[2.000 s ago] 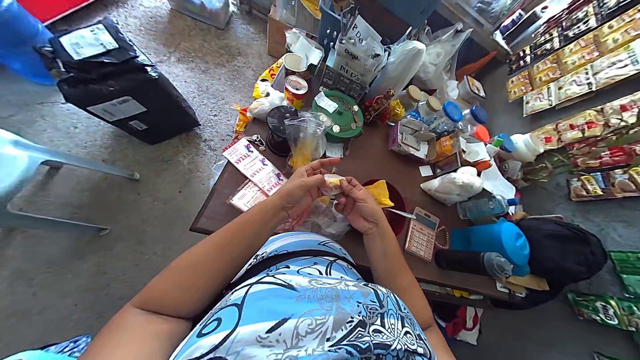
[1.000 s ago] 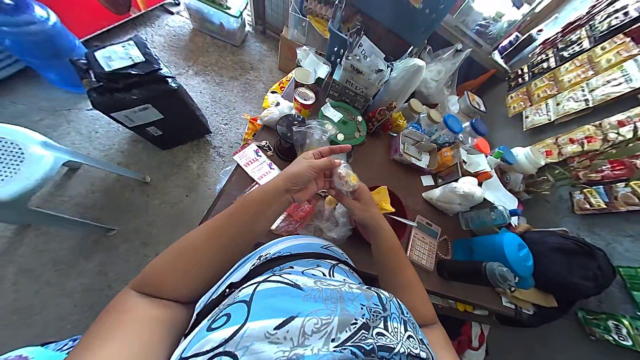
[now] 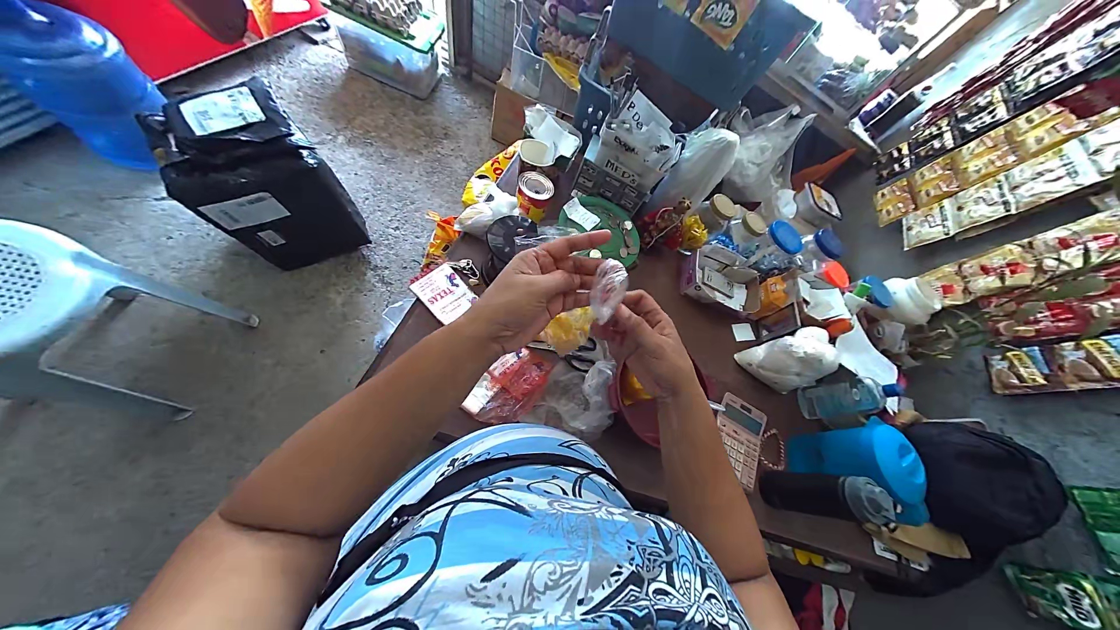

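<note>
Between my two hands, above the table's near edge, is a small clear plastic bag; its contents are too blurred to name. My left hand touches its left side with the fingers partly spread. My right hand pinches its lower end. Below lie a yellow plastic piece, a red plastic bag and crumpled clear bags. A dark red bowl with something yellow inside stands partly under my right hand. A pink calculator lies to its right.
On the brown table are a green coin tray, an opened can, lidded jars, a white bag and a blue pitcher. A black parcel and a plastic chair stand on the floor at left.
The small clear bag has been raised and turned between my hands. The fingers of my left hand have spread more. The yellow piece now shows below my hands.
</note>
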